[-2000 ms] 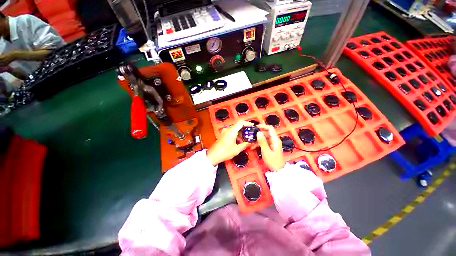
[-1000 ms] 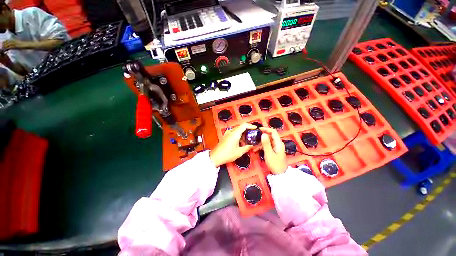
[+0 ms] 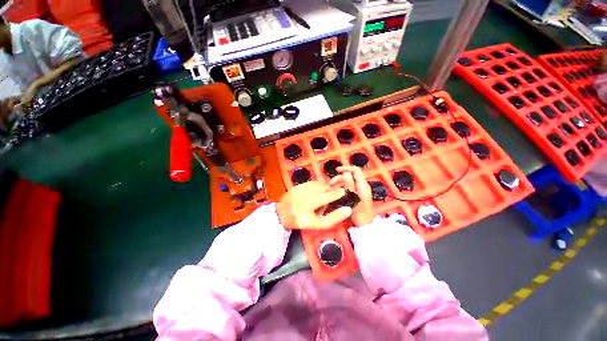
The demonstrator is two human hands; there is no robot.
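Note:
My left hand [image 3: 309, 206] and my right hand [image 3: 358, 193] are together over the lower left part of the red-orange foam tray [image 3: 452, 194]. Between them is a dark round unit [image 3: 342, 202], tilted and partly hidden by the fingers of my left hand. My right hand's fingers are raised beside and behind it. Black round units, such as one at the tray's near corner [image 3: 330, 252], sit in many square pockets. Some pockets in the right part are bare. A thin dark cable [image 3: 459, 180] curves over the tray.
The toggle-clamp fixture [image 3: 226, 160] with its red handle [image 3: 180, 154] stands left of the tray. Behind are black rings on white paper [image 3: 307, 113], a black-fronted controller [image 3: 293, 73] and a power supply [image 3: 378, 40]. More red trays [image 3: 532, 100] lie right. A person's arm shows far left.
The unit was held face up between both hands with its glossy face showing. It is now tilted and mostly covered by my left hand, which has turned over it.

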